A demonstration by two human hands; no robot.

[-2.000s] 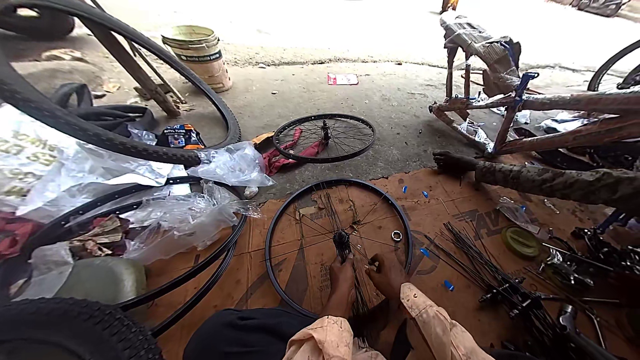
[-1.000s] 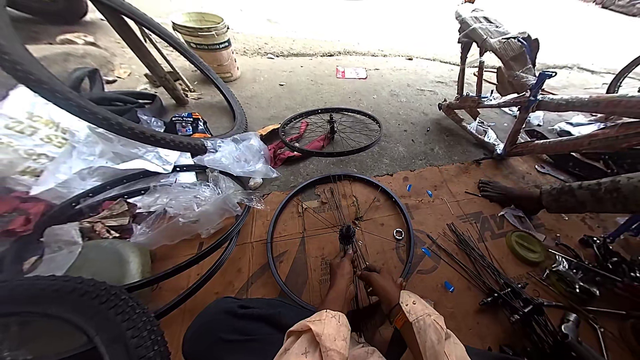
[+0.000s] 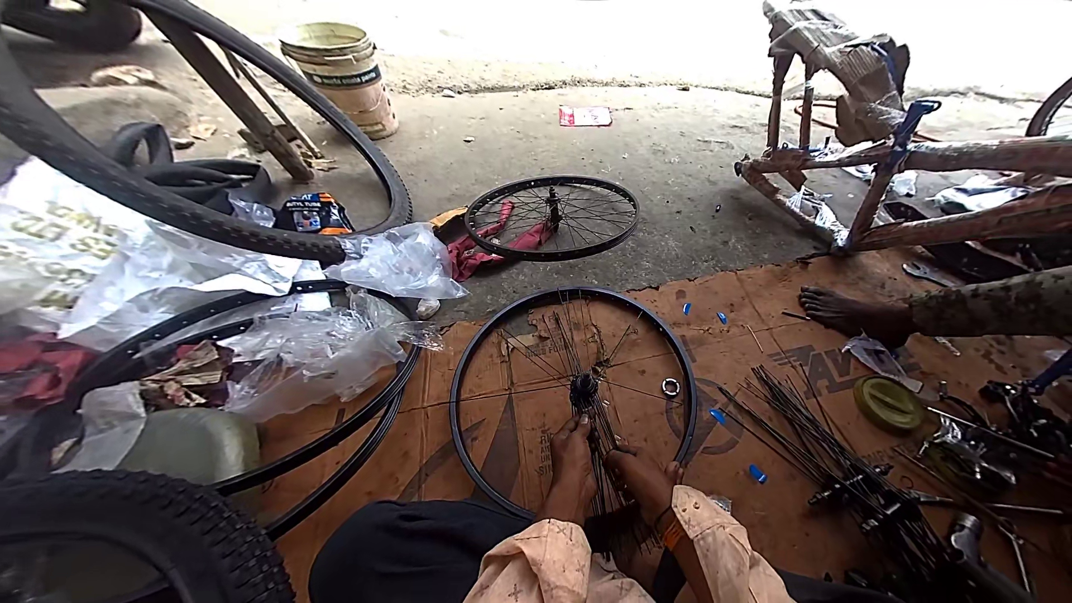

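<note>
A black bicycle rim (image 3: 459, 360) lies flat on the cardboard in front of me, with a dark hub (image 3: 584, 387) near its middle and several spokes fanning out from it. My left hand (image 3: 572, 465) is closed around spokes just below the hub. To its right, my right hand (image 3: 645, 477) grips the lower part of the same spoke bundle (image 3: 601, 452); its fingertips are partly hidden. A small metal ring (image 3: 670, 386) rests inside the rim on the right. Beyond, a laced wheel (image 3: 626, 239) lies partly on red cloth.
Loose spokes (image 3: 791, 419) and metal parts lie at the right, near another person's bare foot (image 3: 854, 314) and a wrapped bicycle frame (image 3: 871, 197). Left are bare rims (image 3: 335, 456), plastic bags (image 3: 402, 260), tyres (image 3: 151, 519) and a bucket (image 3: 339, 79).
The other person's foot has shifted slightly on the cardboard; a hand seen above it two seconds ago is no longer visible. My hands stay at the spokes below the hub.
</note>
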